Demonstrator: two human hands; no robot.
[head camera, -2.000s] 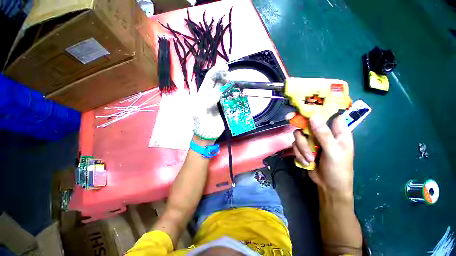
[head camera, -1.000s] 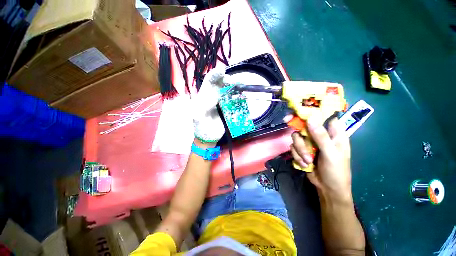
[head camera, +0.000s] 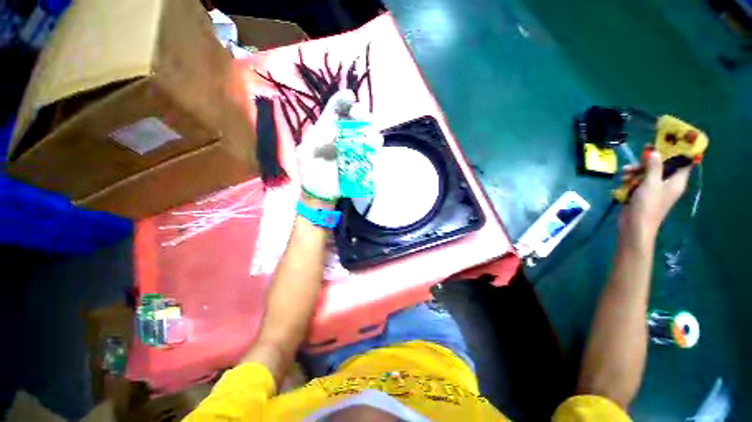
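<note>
My left hand (head camera: 320, 157), in a white glove with a blue wristband, holds a green-teal circuit board (head camera: 355, 158) above the left edge of the black square unit (head camera: 452, 194) with a white disc. The unit lies on the red table. My bare right hand (head camera: 656, 188) holds the yellow soldering gun (head camera: 678, 138) over the green bench at the right. The gun stands right of the black and yellow stand (head camera: 602, 140), its barrel towards the stand. The barrel tip is not clear.
Black sleeving pieces (head camera: 317, 86) and a black bundle (head camera: 269, 136) lie behind my left hand. White strips (head camera: 210, 216), spare boards (head camera: 161, 321) and a cardboard box (head camera: 136, 115) are at the left. A power strip (head camera: 554, 224) and solder spool (head camera: 674, 328) lie on the green bench (head camera: 495, 99).
My right hand has carried the soldering gun away from the board, rightwards to beside the stand. My left hand still holds the board, now raised and turned more upright. More of the unit shows.
</note>
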